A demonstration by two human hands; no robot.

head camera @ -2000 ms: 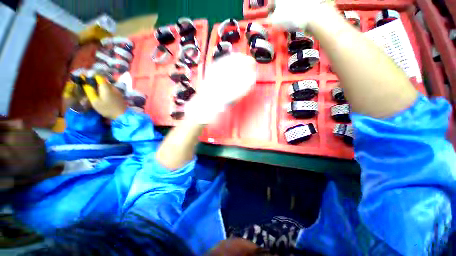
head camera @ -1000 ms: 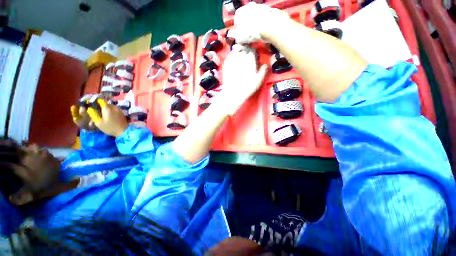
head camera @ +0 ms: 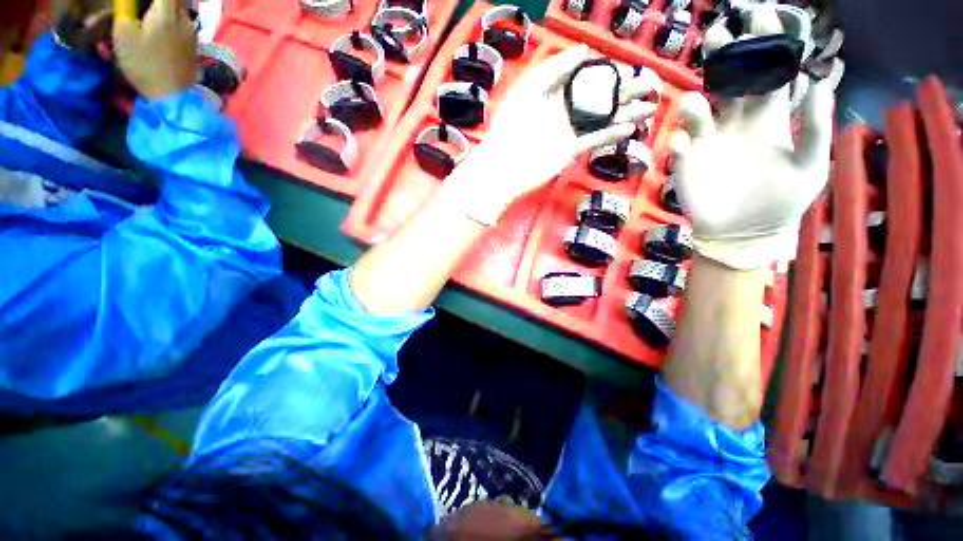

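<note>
My left hand (head camera: 539, 127), in a white glove, holds a smartwatch (head camera: 593, 95) with a lit white screen over the middle of the red-orange compartment tray (head camera: 507, 254). My right hand (head camera: 744, 174), also white-gloved, is palm up at the right with fingers spread under a second smartwatch (head camera: 753, 63). Its face is dark and its pale strap loops behind. Several watches with perforated straps lie in the tray pockets below and between my hands, such as one near the front edge (head camera: 571, 287).
Stacked red-orange trays (head camera: 845, 317) stand at the right. Another tray (head camera: 277, 95) with looped watches lies at the left. A neighbour's yellow-tipped hand (head camera: 156, 48) and blue sleeve are at the upper left. More watches lie at the back.
The view has swung to the right. My hands, earlier close together, are now apart, each with a watch showing. The paper sheet is no longer visible.
</note>
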